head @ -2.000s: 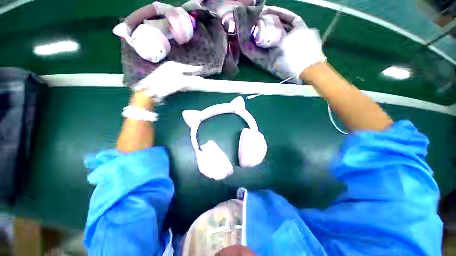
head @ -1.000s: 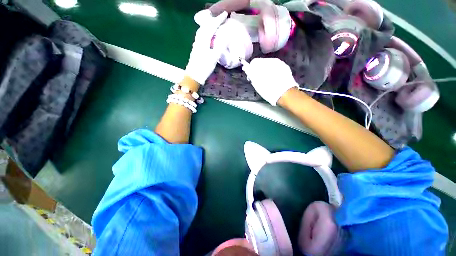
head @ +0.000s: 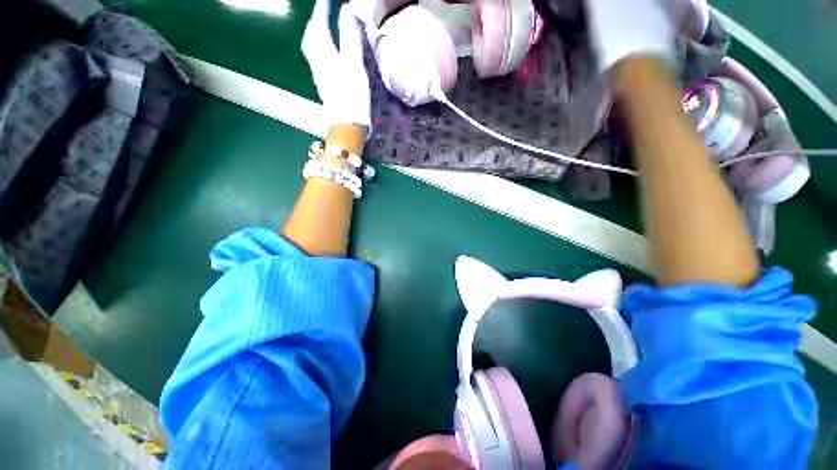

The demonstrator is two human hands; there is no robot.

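Pink and white headphones (head: 418, 55) lie on a dark patterned grey bag (head: 468, 124) at the top. A white cable (head: 514, 142) runs from the lower rim of their left cup to the right. My left hand (head: 340, 69), in a white glove, is beside that cup with its fingers apart; its fingertips reach the frame's top edge. My right hand (head: 633, 27), also gloved, is blurred and partly cut off at the top, over the bags; what its fingers touch is hidden. White cat-ear headphones (head: 500, 413) lie nearest me, partly behind my right sleeve.
More headphones with a lit cup (head: 725, 115) lie at the upper right. Patterned grey bags (head: 55, 156) are piled at the left bench edge. A pale rail (head: 248, 96) crosses the green bench. A brown cardboard box (head: 37, 326) with clear plastic is at the lower left.
My right hand has moved up and right, away from the left cup, where the cable end now sits. My left hand has shifted slightly left off the cup.
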